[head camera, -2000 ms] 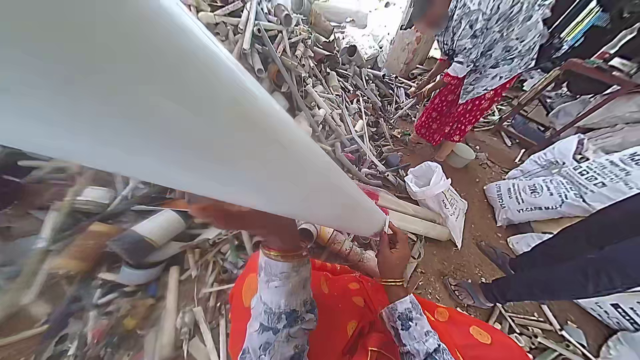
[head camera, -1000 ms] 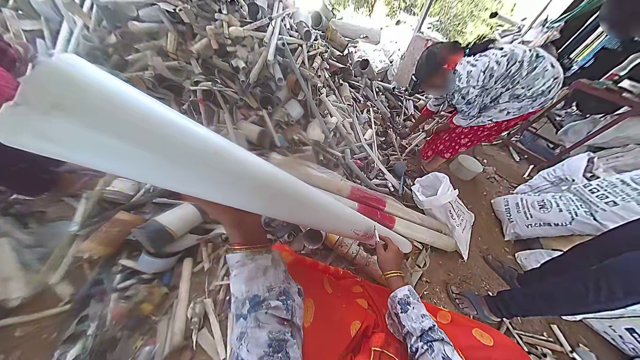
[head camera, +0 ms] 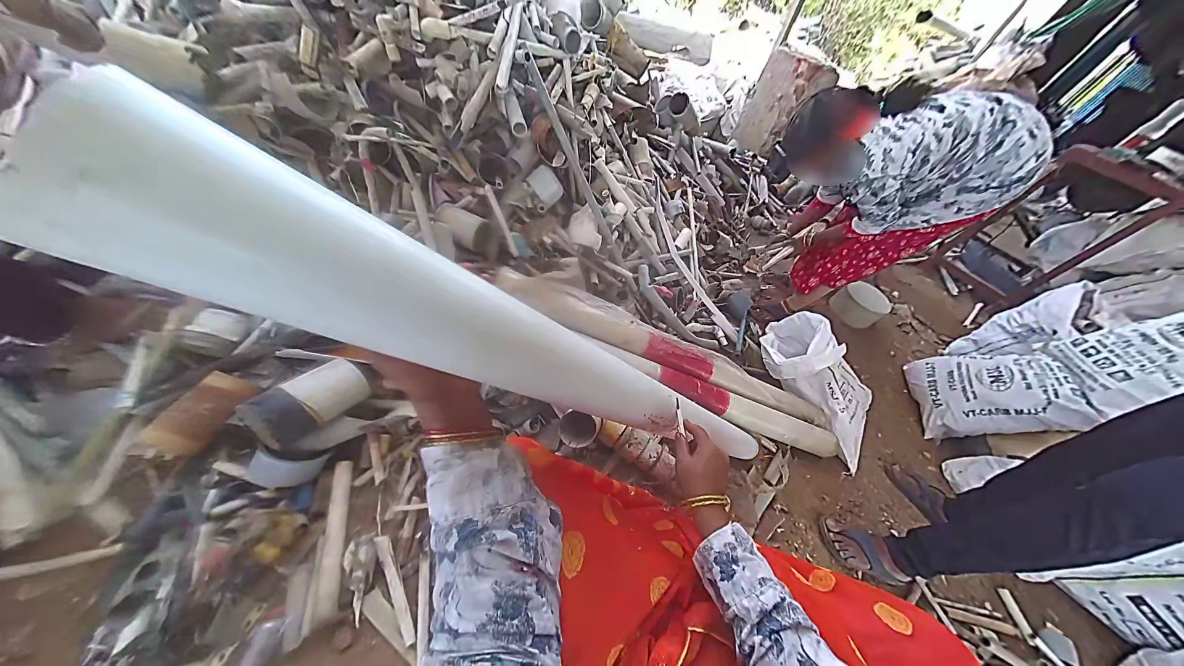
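A long white plastic pipe [head camera: 370, 268] slants from the upper left down to the middle of the view, across my lap. My left hand [head camera: 430, 388] is under its middle; the pipe covers most of the fingers, so their grip cannot be made out. Near the pipe's lower end, my right hand [head camera: 700, 462] pinches a small thin tool [head camera: 680, 421], perhaps a blade, with its tip against the pipe's surface. Just behind lie pale pipes with red bands [head camera: 694, 388].
A large heap of scrap pipes [head camera: 462, 120] rises behind. One person [head camera: 943, 166] bends beside it near a white bucket [head camera: 860, 303]. Another person's dark-trousered legs [head camera: 1064, 490] stand at right. White sacks [head camera: 980, 388] lie behind them, and a small white sack [head camera: 814, 370] stands nearer.
The white pipe has swung lower in view, showing its far end and the red-banded pipes. The person by the heap has bent down lower. My right hand stays near the pipe's lower end.
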